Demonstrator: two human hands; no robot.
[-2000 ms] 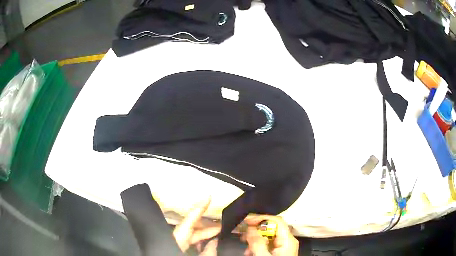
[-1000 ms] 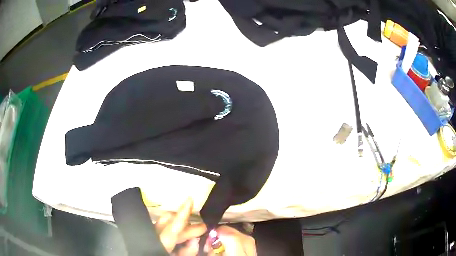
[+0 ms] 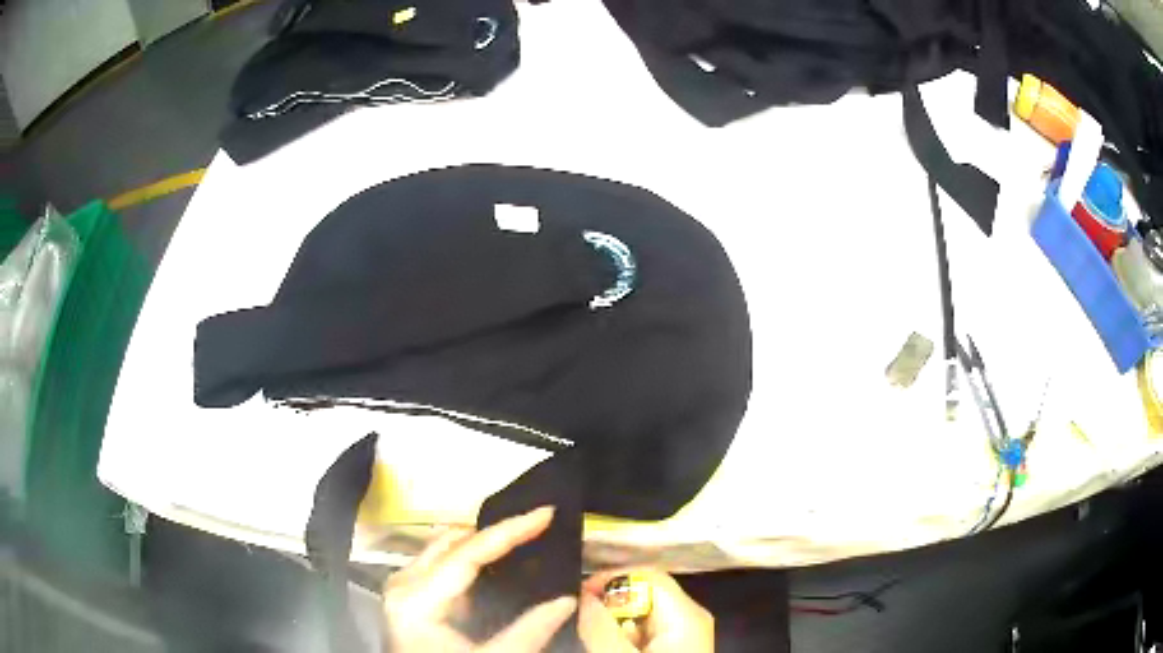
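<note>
A large half-moon black bag panel (image 3: 497, 306) lies on the white table, with a whitish label (image 3: 517, 217) and a partly hidden pale blue ring logo (image 3: 615, 271). A pale zipper line (image 3: 421, 411) runs along its lower edge. A black side strip (image 3: 542, 523) hangs from the panel over the near table edge. My left hand (image 3: 478, 589) holds this strip, fingers spread across it. My right hand (image 3: 650, 615) is closed around a small yellow tool (image 3: 625, 597), beside the strip's right edge. The tool's tip is not clear. Both hands are cut off by the bottom edge.
A folded black bag part (image 3: 383, 70) lies far left, a black heap (image 3: 816, 58) far right. On the right are a grey-brown block (image 3: 909, 360), a dark rod (image 3: 941, 268), snips (image 3: 1008, 447) and a blue tray (image 3: 1090, 281) with bottles. Green bins (image 3: 96, 344) stand left.
The view has shifted. My left hand's fingers now spread over the strip, which shows wider and flatter. The loose strip end at left has turned narrower. The yellow tool stays in my right hand.
</note>
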